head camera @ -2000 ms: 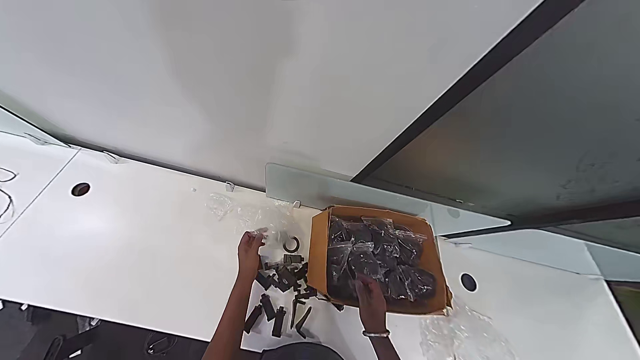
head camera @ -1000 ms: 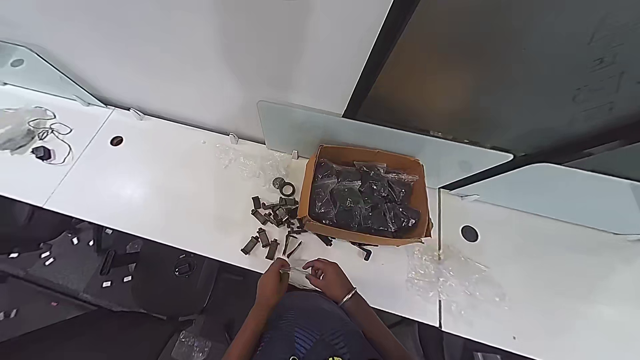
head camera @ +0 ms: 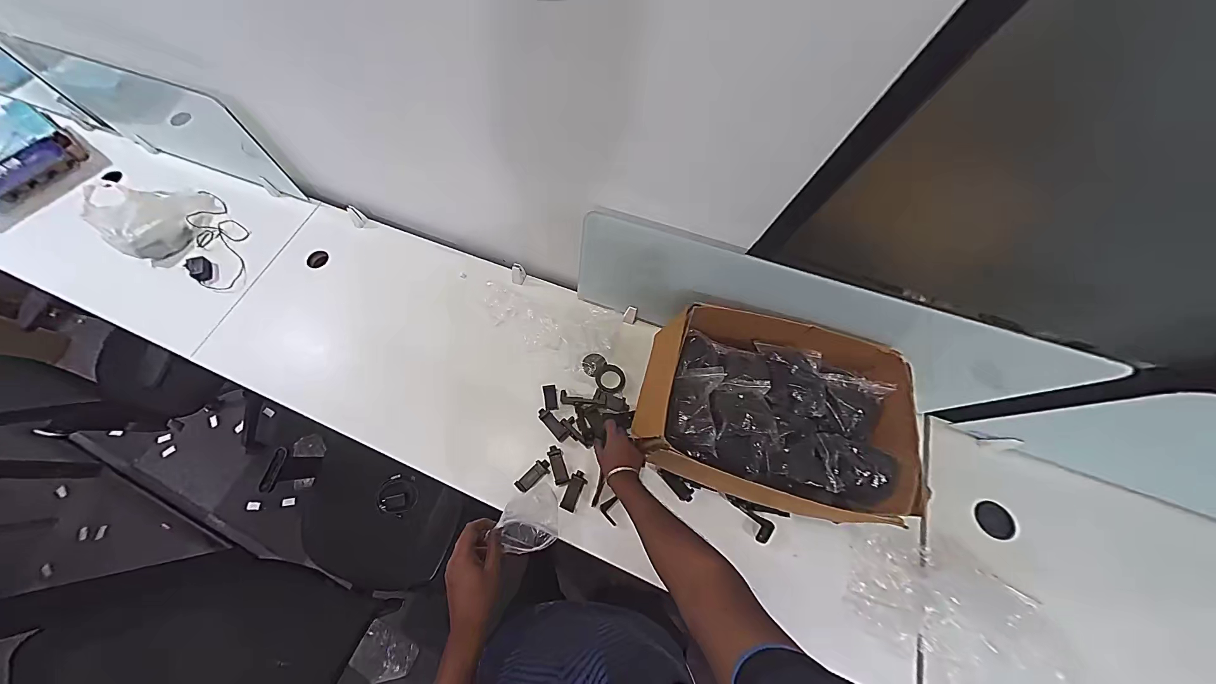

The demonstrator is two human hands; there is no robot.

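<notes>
My left hand [head camera: 473, 562] grips a clear plastic bag [head camera: 528, 521] by its edge at the front edge of the white table; something dark shows in or through the bag. My right hand [head camera: 617, 454] reaches into a pile of small black parts [head camera: 557, 465] left of the cardboard box; its fingertips are partly hidden among them, so I cannot tell if it grips one. A black ring [head camera: 610, 379] lies behind the pile. Inside the open cardboard box [head camera: 655, 385] are several clear zip bags [head camera: 746, 408] of black parts.
Loose clear bags [head camera: 560, 328] lie behind the pile, others [head camera: 950, 608] right of the box. Black L-shaped parts [head camera: 755, 521] lie before the box. A glass divider [head camera: 665, 256] stands behind it. Far left are a plastic bag [head camera: 147, 223] and a cabled black adapter [head camera: 199, 269]. Chairs [head camera: 380, 522] stand below.
My hands were together at the table's front edge one second ago. My right hand has since moved out to the pile of black parts, while my left keeps the bag. The view has shifted.
</notes>
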